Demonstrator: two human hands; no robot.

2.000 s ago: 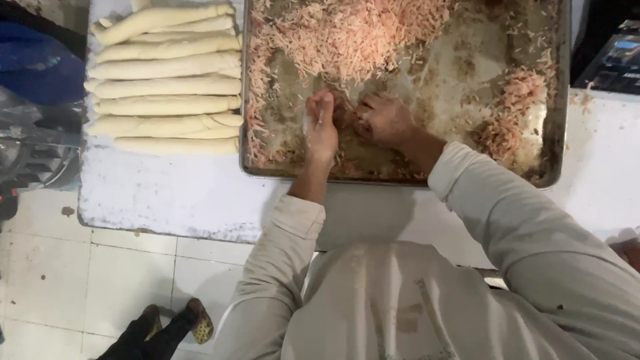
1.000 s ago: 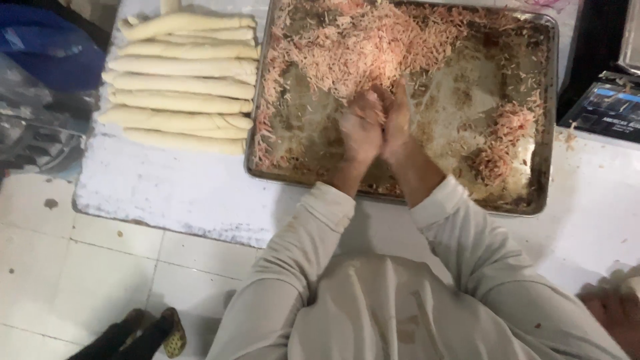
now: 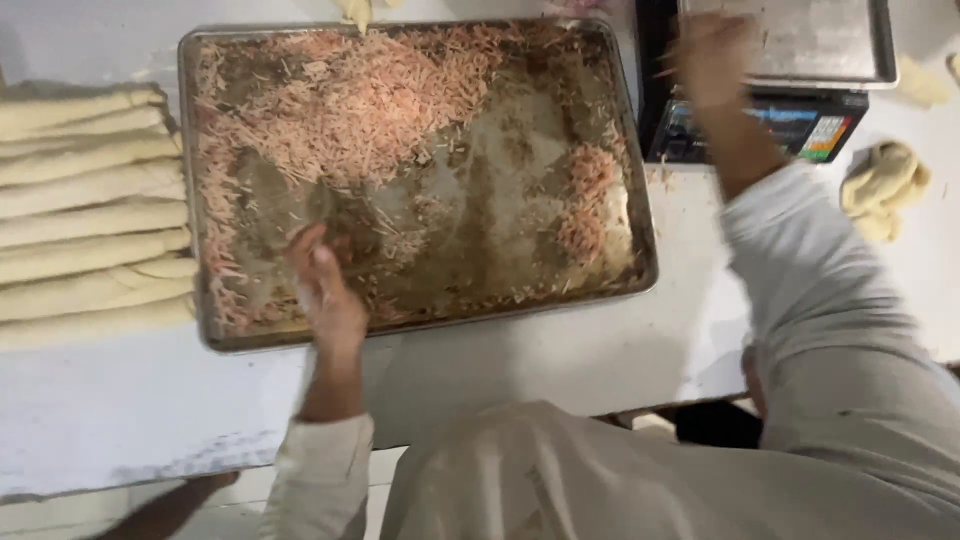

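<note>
A large metal baking tray (image 3: 480,225) holds a wide heap of shredded pinkish filling (image 3: 375,105) at its upper left and smaller clumps (image 3: 589,202) near its right side. Over the tray's lower left is my left hand (image 3: 326,289), fingers partly curled and apart, with nothing seen in it. My right hand (image 3: 716,56), blurred, is over the digital scale (image 3: 776,124) at the left edge of the metal pan (image 3: 810,41) on top; whether it holds anything cannot be told. Several long dough strips (image 3: 90,217) lie side by side to the left of the baking tray.
A lump of dough (image 3: 885,187) lies on the white table (image 3: 465,382) right of the scale. Another dough piece (image 3: 360,11) touches the baking tray's far rim. The table's near edge runs in front of my body, and another person's limb (image 3: 172,510) is at the lower left.
My hands were together over the baking tray and are now apart; the right one has moved right to the scale. The view has shifted to the right.
</note>
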